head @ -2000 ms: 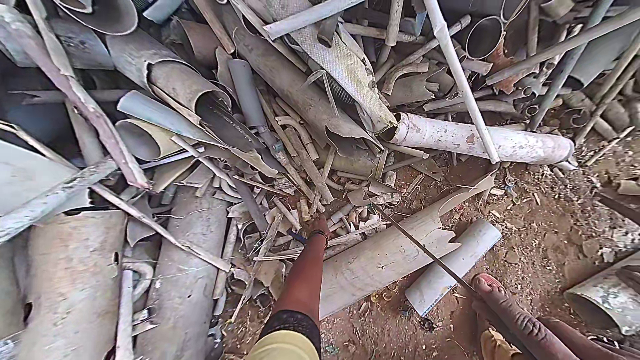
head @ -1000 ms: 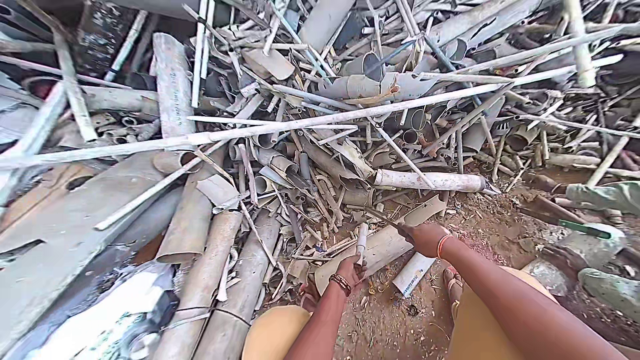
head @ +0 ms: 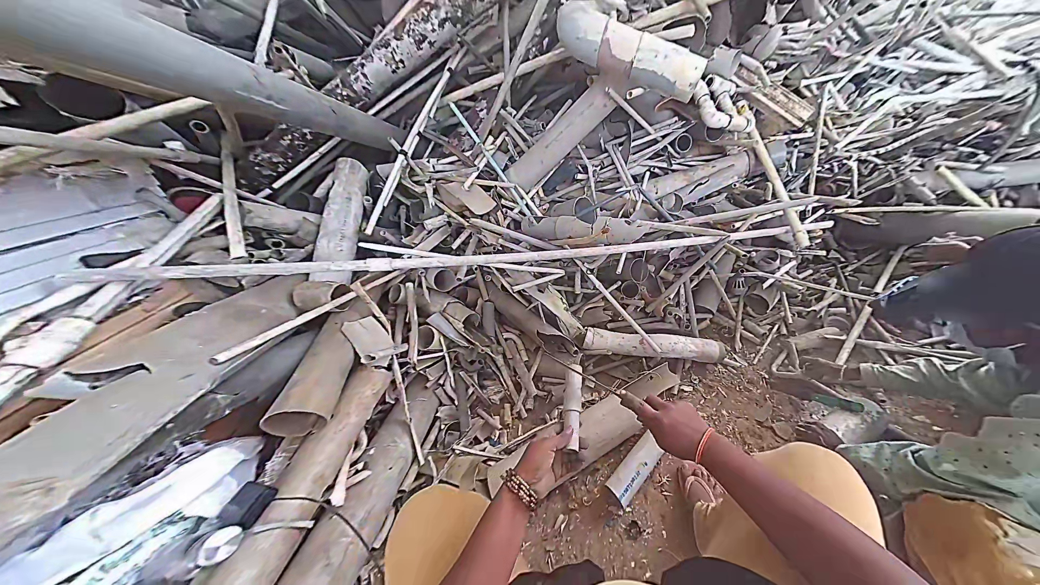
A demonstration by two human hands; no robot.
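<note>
My left hand (head: 546,465), with a beaded bracelet at the wrist, holds the lower end of a short whitish plastic pipe (head: 573,398) that stands nearly upright in the view. My right hand (head: 673,424), with an orange band at the wrist, is closed around the handle of a thin, dark rod-like tool (head: 591,379). Its thin part points up and left, by the pipe's upper end; whether they touch is not clear. Beneath both hands lies a broken wide pipe piece (head: 608,429). A short white pipe with writing (head: 635,470) rests on the dirt below my right hand.
A large heap of scrap plastic pipes (head: 504,317) fills the view ahead. A long thin pipe (head: 455,262) crosses it. Wide grey pipes (head: 325,479) and white sheeting (head: 154,512) lie at left. At the right edge is another person in a green garment (head: 942,455).
Two seconds ago one hand reached into the pieces without this pipe showing; one second ago the left hand held it and the right the tool. The view has since widened to more of the heap.
</note>
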